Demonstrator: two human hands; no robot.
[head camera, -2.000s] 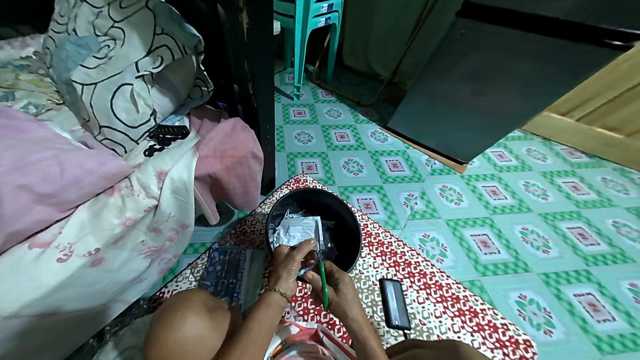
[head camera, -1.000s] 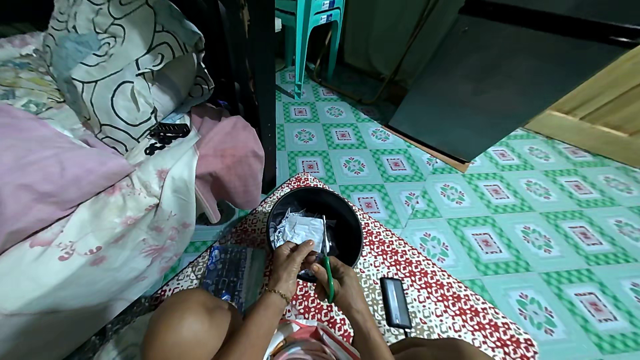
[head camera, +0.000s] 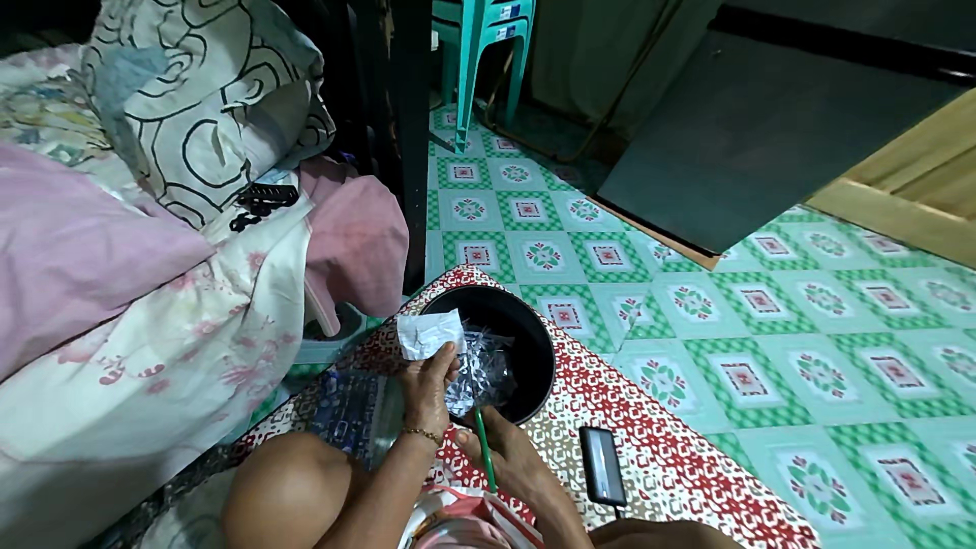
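My left hand (head camera: 431, 385) pinches a creased white sheet (head camera: 431, 334), paper or thin packaging, over the left rim of a round black bin (head camera: 543, 366). My right hand (head camera: 499, 450) is at the near rim, around scissors with a green handle (head camera: 485, 450); their blades point into the bin and are hard to make out. Inside the bin lie thin silvery and clear cut strips (head camera: 484, 374). A bracelet circles my left wrist.
A black phone or power bank (head camera: 602, 465) with a cable lies on the red and white patterned mat (head camera: 663, 450), right of the bin. Clear plastic packaging (head camera: 354, 412) lies to the left. A bed with bedding (head camera: 175, 335) stands left; a dark refrigerator (head camera: 762, 130) stands back right.
My left hand has moved left and away from the scissors with the white sheet, which was over the middle of the bin beside the blades. My right hand has moved slightly down, still holding the scissors.
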